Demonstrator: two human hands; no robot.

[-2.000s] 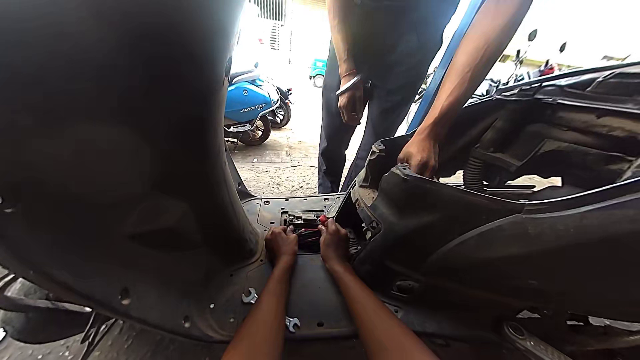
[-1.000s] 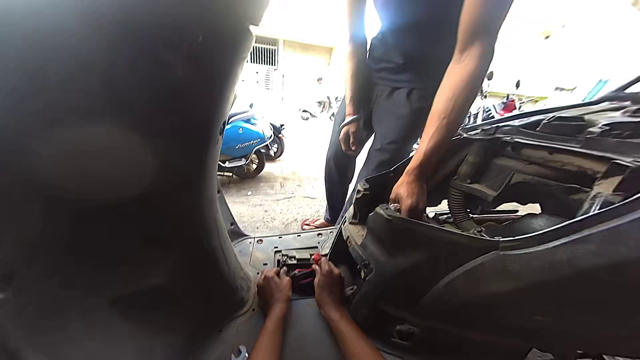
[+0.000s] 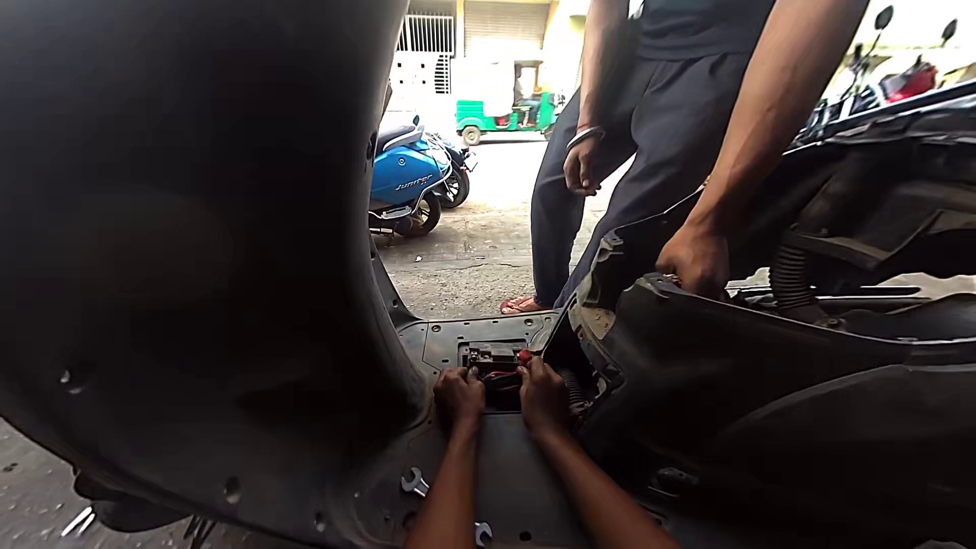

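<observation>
My left hand point(image 3: 459, 395) is at the left edge of the opening in the scooter's footboard point(image 3: 450, 335), fingers curled near the battery point(image 3: 492, 354). At the right side, my right hand point(image 3: 544, 390) has its fingertips at a red terminal cover point(image 3: 524, 357). Red and dark wires point(image 3: 499, 377) run between my hands. Whether either hand grips a wire is too small to tell. On the footboard, beside and partly behind my left forearm, an open-end wrench point(image 3: 414, 482) lies, with another wrench end point(image 3: 483, 533) between my forearms.
The dark front panel point(image 3: 229, 229) of the scooter rises at left. At right, a person's hand point(image 3: 695, 259) rests on the edge of the rear body panel point(image 3: 724, 366); the person stands beyond the footboard. A corrugated hose point(image 3: 791, 274) is behind it. A blue scooter point(image 3: 412, 171) and a green three-wheeler point(image 3: 503, 110) are farther back.
The view has shifted. Both my hands stay at the footboard opening, near the battery. A green three-wheeler now shows more fully in the background.
</observation>
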